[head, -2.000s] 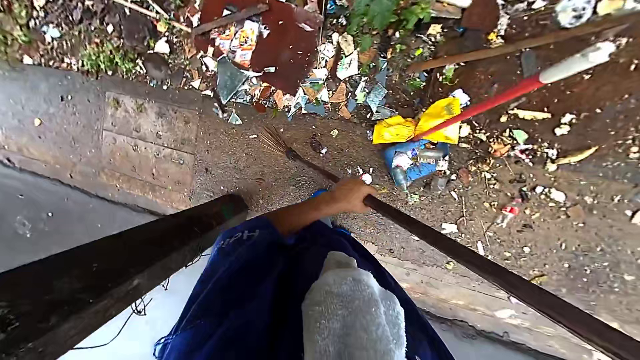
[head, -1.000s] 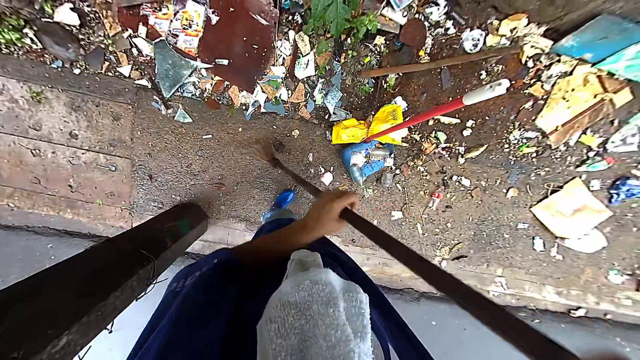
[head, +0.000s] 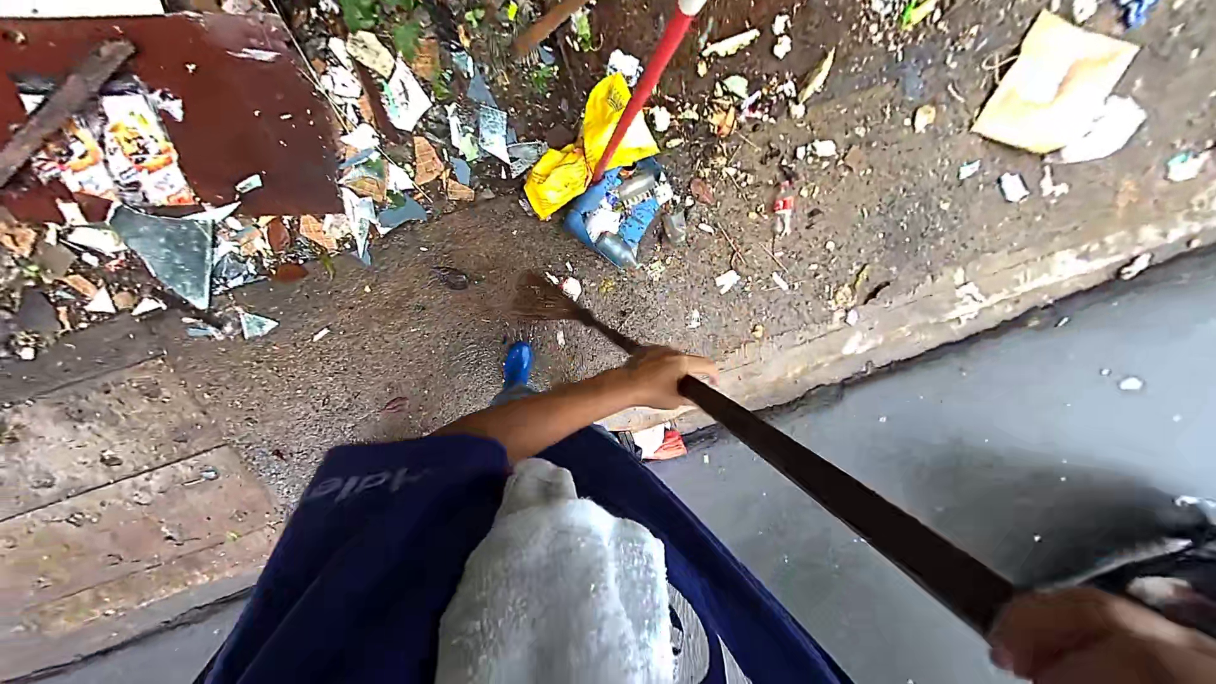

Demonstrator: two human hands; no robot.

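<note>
My left hand is closed around the lower part of a long dark broom handle. At the bottom right my right hand, blurred, grips the handle's upper end. The thin-bristled broom head, also blurred, is at the ground between a blue boot and a heap of bottles and blue material. On that heap lies a yellow plastic bag, with the end of a red pole against it. A grey towel hangs down my front.
Broken glass and tile pieces lie at the upper left beside a dark red board. A plastic bottle with a red label and a yellowish sheet are on the dirt. A concrete edge borders grey water.
The view has turned and shifted strongly. My right hand now shows clearly at the handle's upper end. The dark beam seen at the left before is out of view.
</note>
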